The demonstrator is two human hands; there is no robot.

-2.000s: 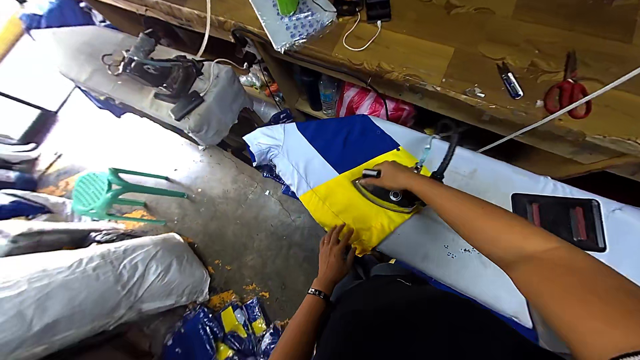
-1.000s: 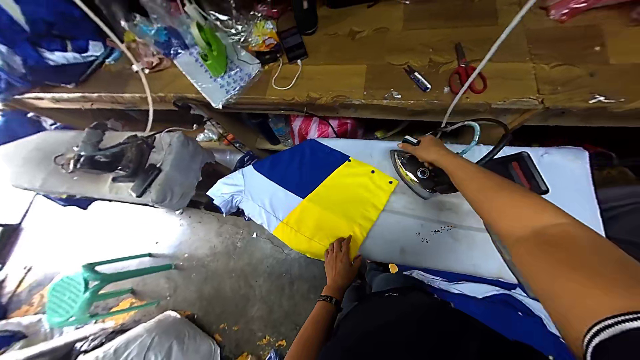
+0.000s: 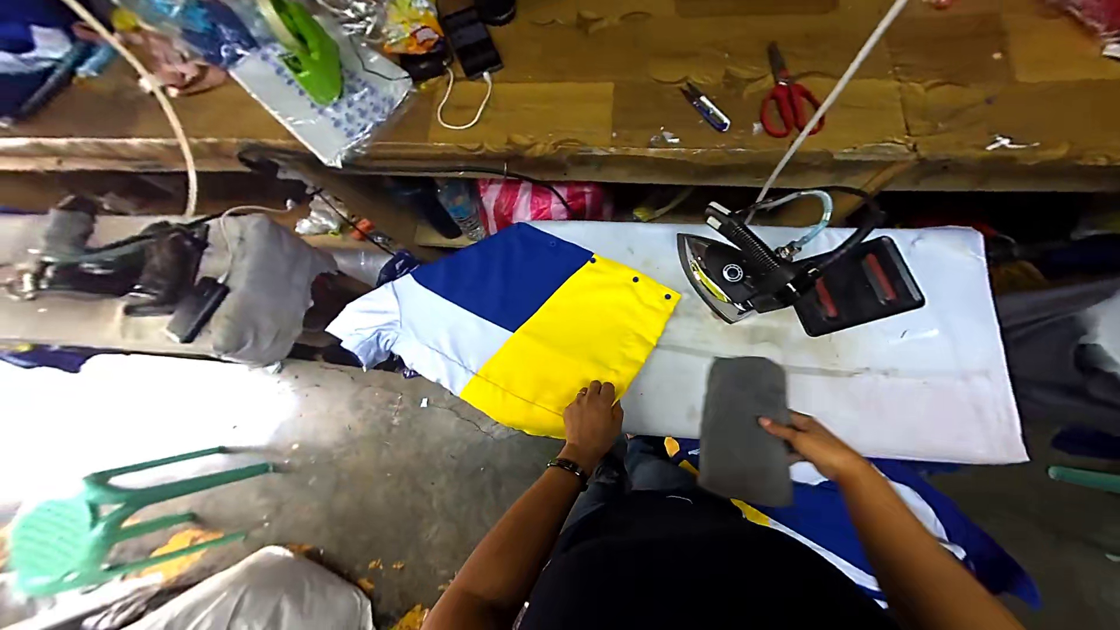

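A blue, white and yellow garment [image 3: 560, 341] lies flat over the left part of a padded ironing table [image 3: 840, 402]. My left hand [image 3: 595, 420] rests on its yellow lower edge, fingers together on the cloth; whether it grips a fold is unclear. In my right hand [image 3: 809, 442] is a flat grey rectangular pad [image 3: 745, 429], held by its right side above the table's front edge. Beyond it the steam iron [image 3: 735, 271] sits at the left edge of a black iron rest [image 3: 862, 284], its hose running up behind.
Behind stands a wooden workbench [image 3: 542, 114] with red-handled scissors [image 3: 790, 105], thread snips [image 3: 705, 107] and a phone [image 3: 472, 42]. A second ironing surface [image 3: 262, 297] holds another iron at left. A green plastic stool [image 3: 131, 499] stands on the floor. A white cord hangs across the bench.
My right hand has let go of the iron, which stays by the rest, and now holds the grey pad nearer my body. Earlier it had the iron on the yellow cloth. My left hand remains at the garment's edge.
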